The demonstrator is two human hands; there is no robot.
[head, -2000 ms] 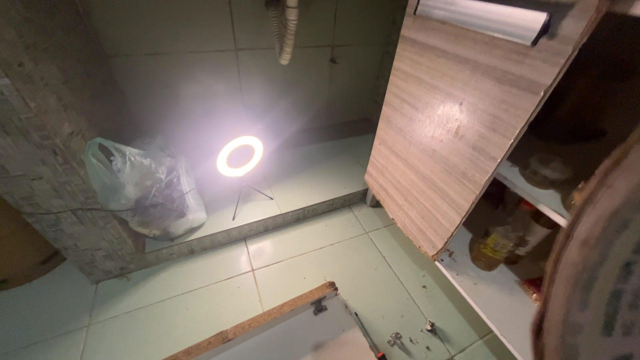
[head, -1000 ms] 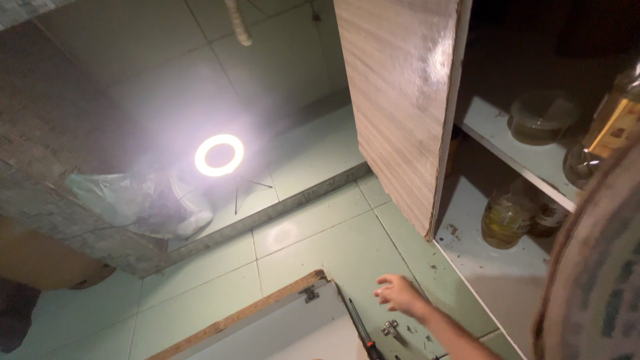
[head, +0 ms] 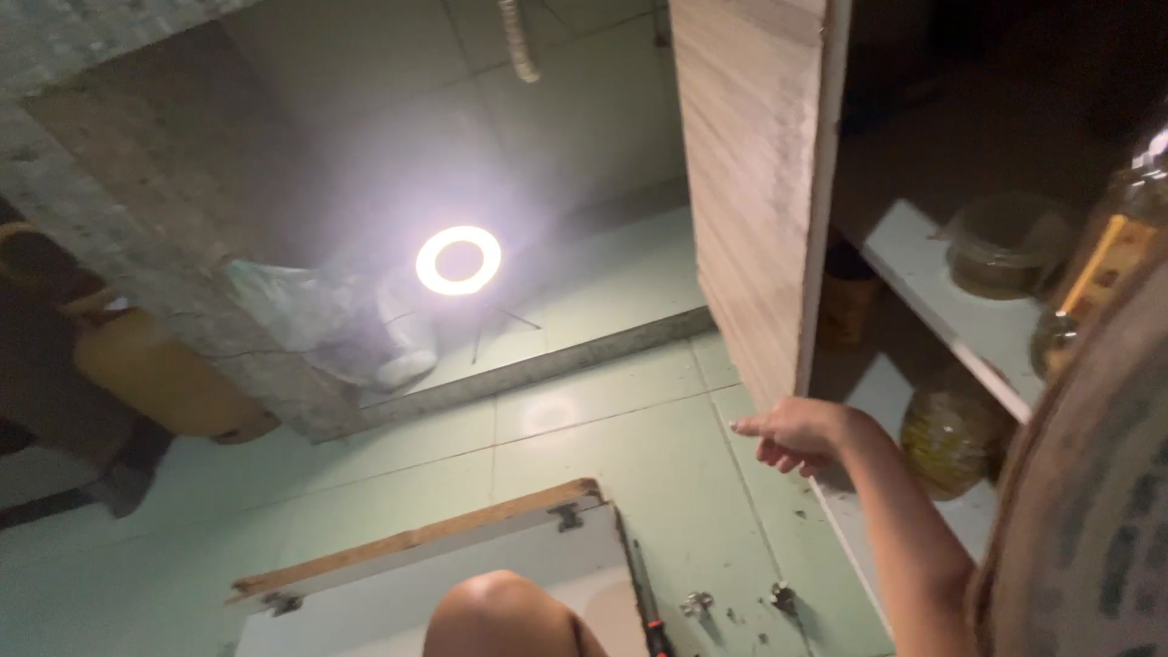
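Note:
My right hand [head: 796,433] is at the lower edge of the open wood-grain cabinet door [head: 757,182], its fingers partly curled and the index finger extended left; whether it touches the door I cannot tell. My left hand is not in view. A detached cabinet door panel [head: 365,607] with dark hinges [head: 568,516] lies on the floor, partly hidden by a bare knee [head: 497,611]. Beside the panel's right edge lies a screwdriver [head: 655,634] with a red and black handle. Metal hinges [head: 698,604] and small bits are on the tiles to its right.
A lit ring light [head: 459,261] on a tripod stands on a tiled ledge [head: 547,360], beside plastic bags [head: 319,315]. Cabinet shelves [head: 954,319] at right hold jars [head: 944,438], a lidded tub [head: 990,251] and a bottle [head: 1095,265]. A gas cylinder [head: 155,374] is at left.
My right hand, absent from the earliest frame, came in over the floor near the screwdriver and has since moved up to the cabinet door's lower edge. A knee now covers part of the panel.

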